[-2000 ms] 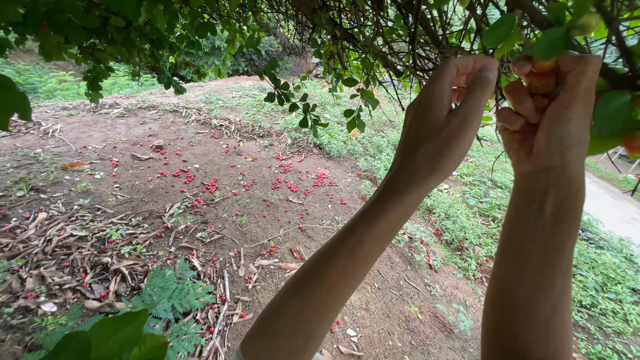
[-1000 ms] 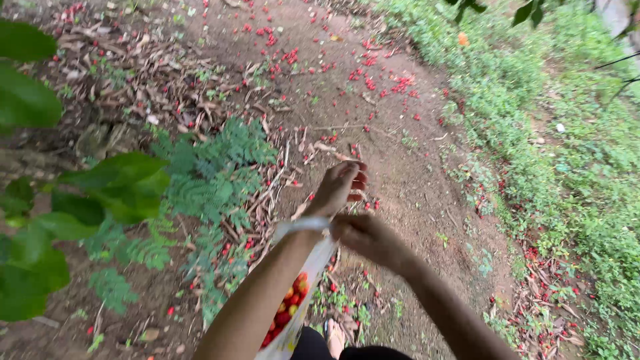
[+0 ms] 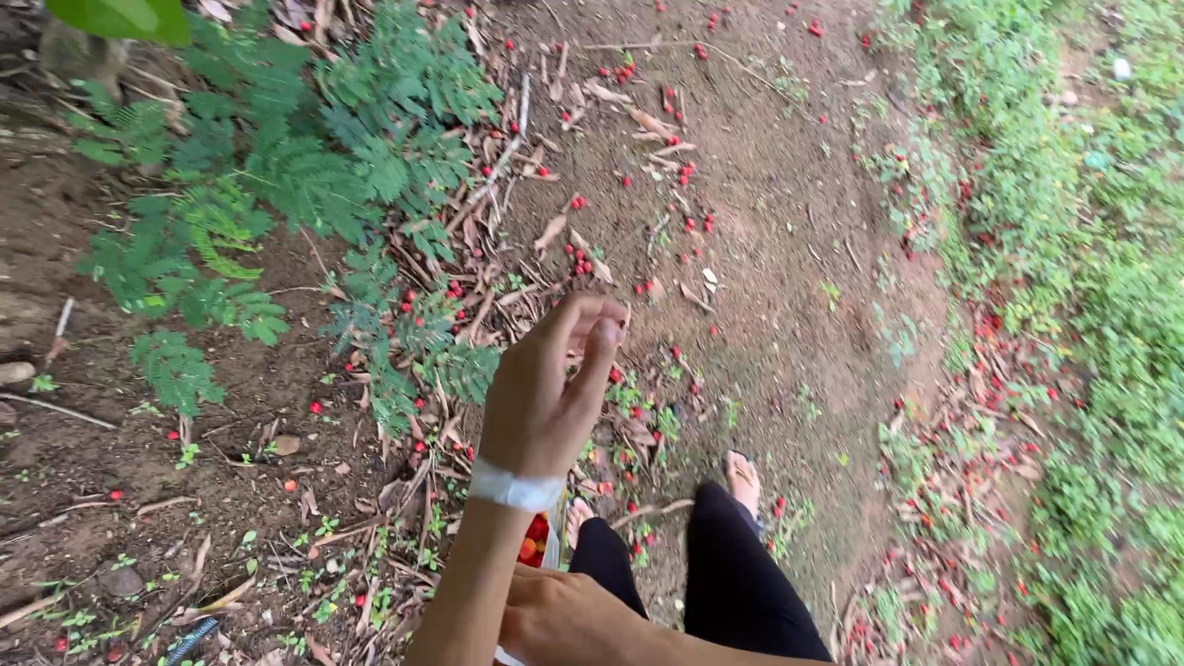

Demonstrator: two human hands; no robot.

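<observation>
My left hand is raised at the middle of the view, its fingers curled; whether anything lies inside them cannot be seen. Around its wrist runs a whitish translucent band, seemingly the handle of a plastic bag. Below the wrist, part of the bag shows, holding red and orange cherry-like fruits. My right hand is lower, at the bag behind the left forearm; its fingers are hidden, so its grip cannot be told.
Fallen red fruits and dry leaves are scattered over bare soil. A feathery-leaved plant grows at the left, low green weeds at the right. My sandalled feet and black-clad legs are below.
Both hands have come down from the fruit on the branch. The right hand has moved from beside the left wrist to lower at the bag. The view has tilted down to the ground.
</observation>
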